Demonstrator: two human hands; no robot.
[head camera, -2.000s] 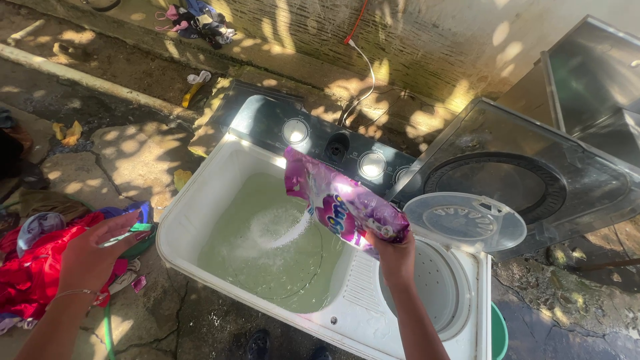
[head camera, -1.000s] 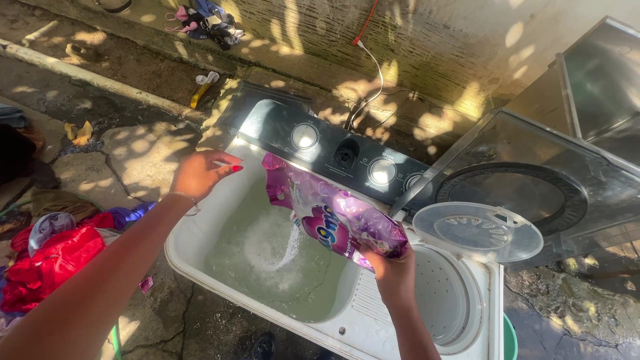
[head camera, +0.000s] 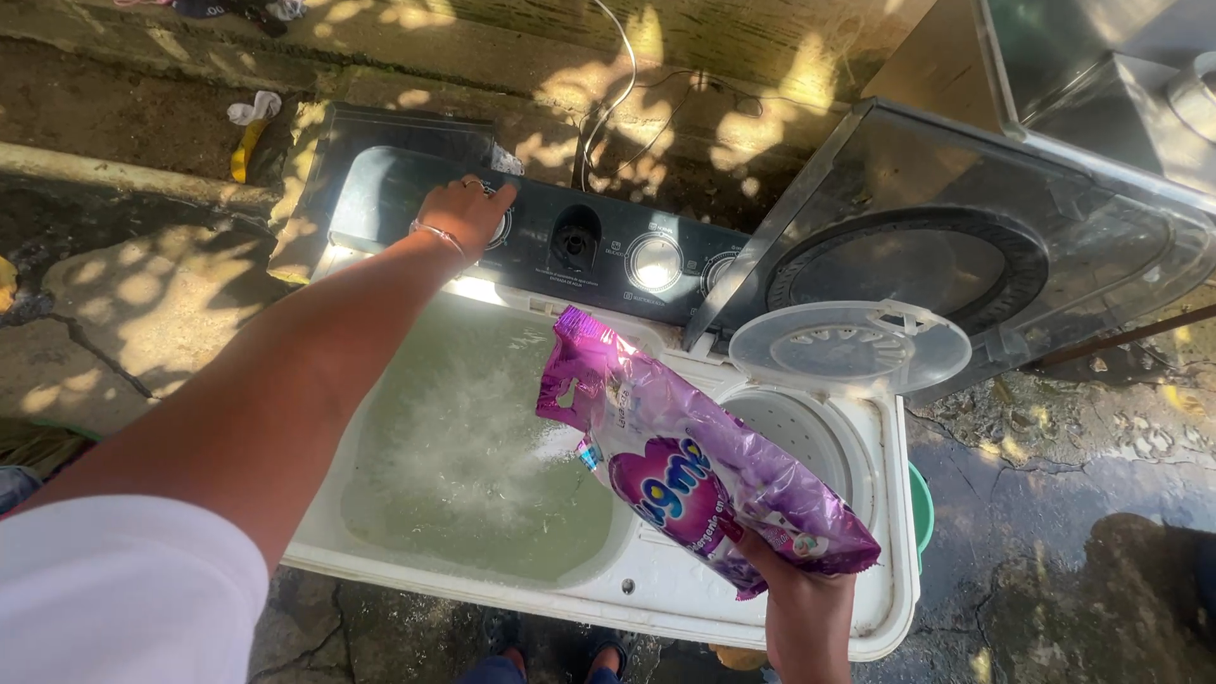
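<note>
My right hand (head camera: 793, 594) grips the lower end of a purple detergent bag (head camera: 703, 465), tilted over the wash tub (head camera: 456, 532) of a twin-tub washing machine. White powder runs from the bag's torn corner into the cloudy greenish water. My left hand (head camera: 467, 218) is on the left dial (head camera: 499, 228) of the dark control panel (head camera: 608, 249), its fingers bent around the knob and partly hiding it. To the right of the tub, the bag partly covers the spin basket (head camera: 807, 442).
The raised clear machine lid (head camera: 912, 237) and a round plastic spin cover (head camera: 850, 347) stand at the right. A white hose (head camera: 622, 95) hangs behind the panel. A green container (head camera: 920, 513) shows beside the machine. A pipe (head camera: 133, 176) lies at the left.
My left hand has moved from beside the clothes pile, over the tub's left edge, to the left dial. My right hand still holds the tilted bag, and powder keeps falling.
</note>
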